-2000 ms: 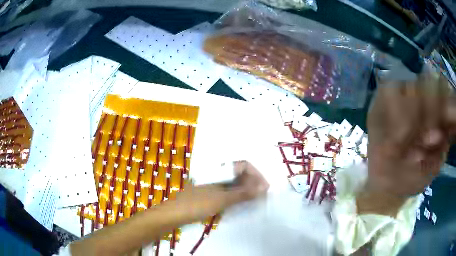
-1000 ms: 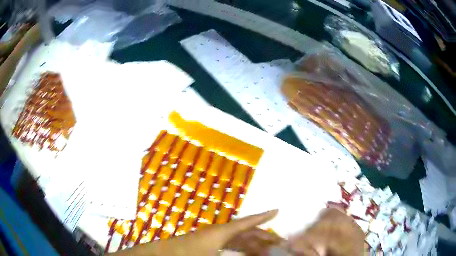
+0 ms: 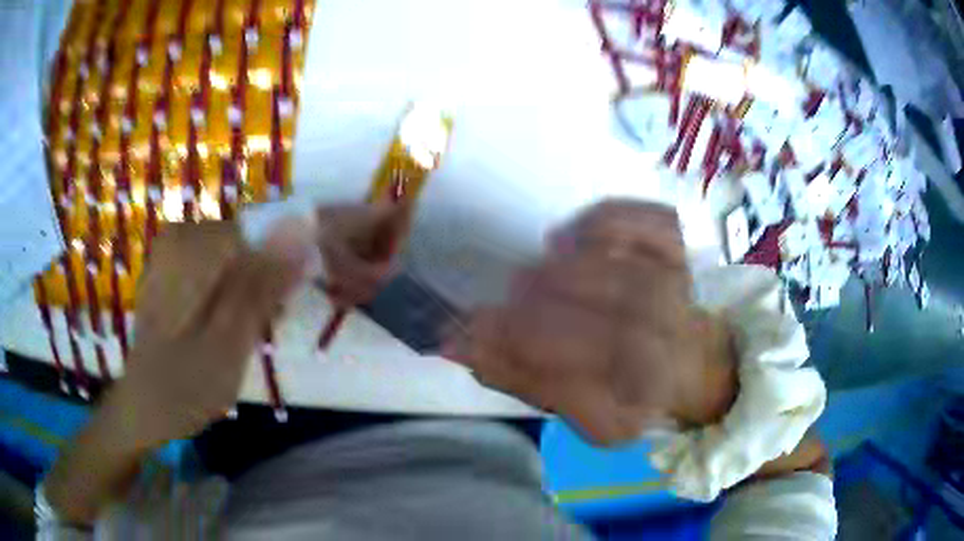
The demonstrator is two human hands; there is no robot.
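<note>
My left hand (image 3: 206, 317), blurred, lies over the lower edge of the amber taped rows (image 3: 174, 100), with a small white tab (image 3: 273, 217) at its fingertips. My right hand (image 3: 608, 317), also blurred, holds a flat grey-black block (image 3: 414, 314) by its lower right end. The block's upper left end meets brown fingers beside a single amber-taped strip (image 3: 410, 153), which slants on the white board (image 3: 497, 116). These fingers hide the middle of the strip; its dark-red end shows below them. Which hand they belong to is unclear.
A jumbled pile of white tabs and red strips (image 3: 809, 169) lies right of the board, close to my right hand. Red strip ends stick out below the taped rows. The board's front edge (image 3: 465, 396) runs above my lap. Blue floor shows below.
The view has tipped down and closer; the bagged parts and dotted sheets have left it. The right hand has come from the right side to the board's middle. The dark block now shows.
</note>
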